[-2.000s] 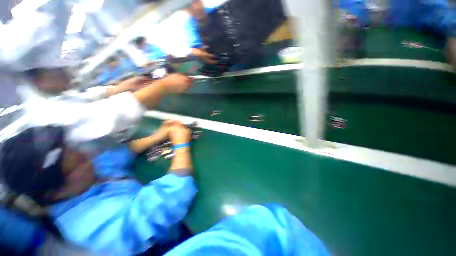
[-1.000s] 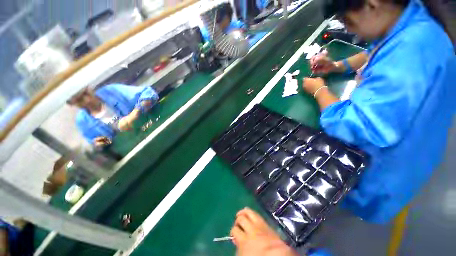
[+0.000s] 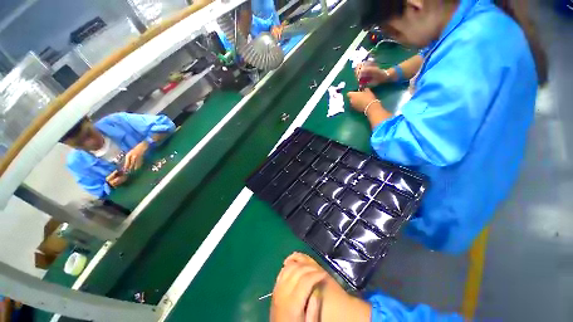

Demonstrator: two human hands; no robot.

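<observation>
My right hand (image 3: 300,289) is at the bottom centre, cut off by the lower edge, with a blue sleeve behind it at the right. Its fingers are curled closed. A thin silver tool, likely tweezers (image 3: 266,296), sticks out to the left from the fingers; the rest of it is hidden in the hand. My left hand is not in view. A glossy black blister tray (image 3: 333,195) with square pockets lies just beyond my hand on the green bench (image 3: 245,251). Its pockets look empty.
A worker in a blue smock (image 3: 465,113) works at the right beyond the tray, beside a white cloth or paper (image 3: 336,100). The green conveyor (image 3: 207,182) carries small modules (image 3: 284,117) behind a white rail (image 3: 213,242). Another worker (image 3: 113,151) sits across at left. A pale frame post (image 3: 75,286) is lower left.
The camera swung from the left-hand worker to the tray side, then shifted slightly. My right hand came into view and now shows larger, with less of the tool visible.
</observation>
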